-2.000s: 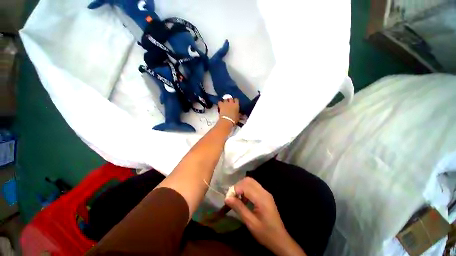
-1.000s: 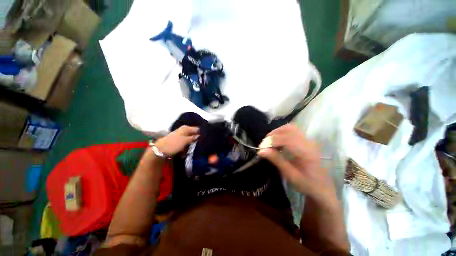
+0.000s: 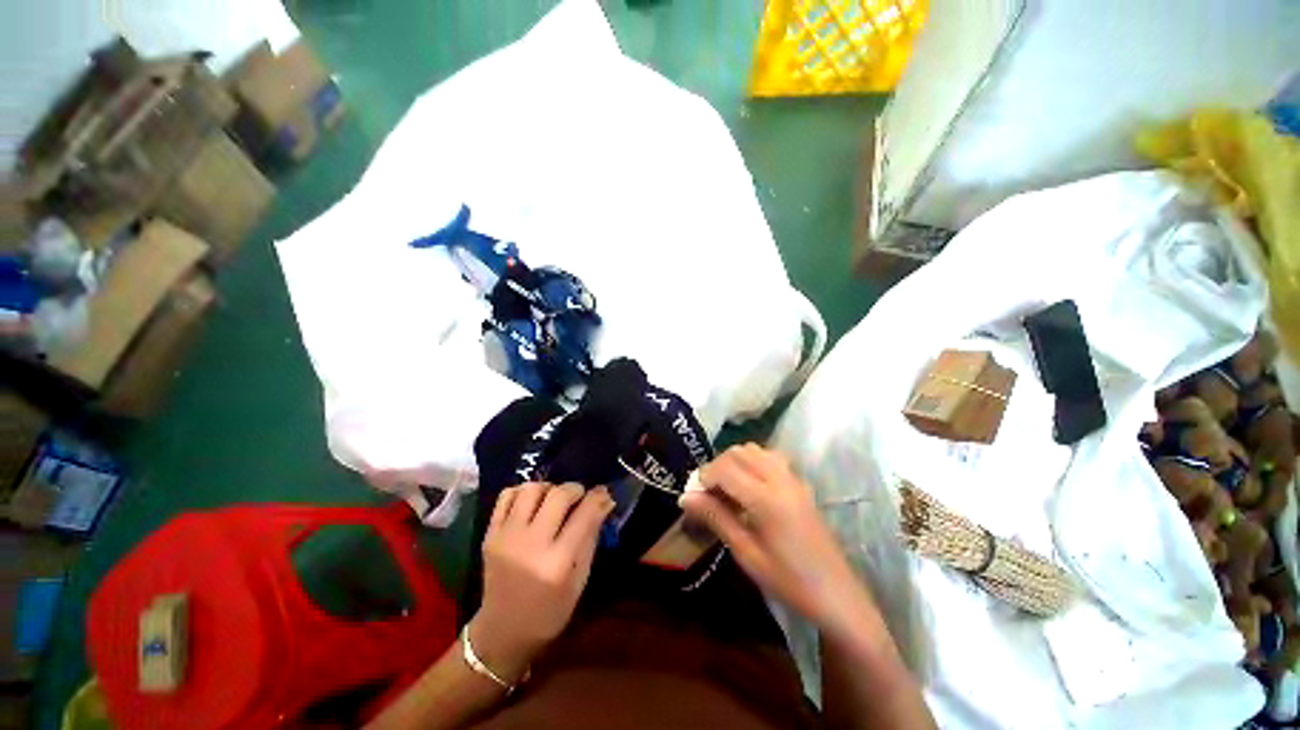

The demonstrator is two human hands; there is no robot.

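Observation:
A dark blue plush toy (image 3: 613,531) lies on my lap, mostly hidden by my hands and its black lanyard strap (image 3: 673,428) with white lettering. My left hand (image 3: 542,553) has its fingertips closed at the toy; the exact part pinched is hidden. My right hand (image 3: 763,516) pinches a pale tag string (image 3: 650,478) with a whitish piece at the fingertips. A brown hang tag (image 3: 682,545) is just below the right fingers.
A white woven sack (image 3: 414,157) holding blue toys (image 3: 542,321) is in front. A red stool (image 3: 214,571) with a small tag stack (image 3: 164,642) is left. At right, white covering bears a banded tag stack (image 3: 962,397), black bar-shaped object (image 3: 1066,371) and string bundle (image 3: 984,549).
My left hand has come out of the sack to my lap, where a toy now lies. Both hands have since drawn closer together over it. The view has shifted, showing more of the right side.

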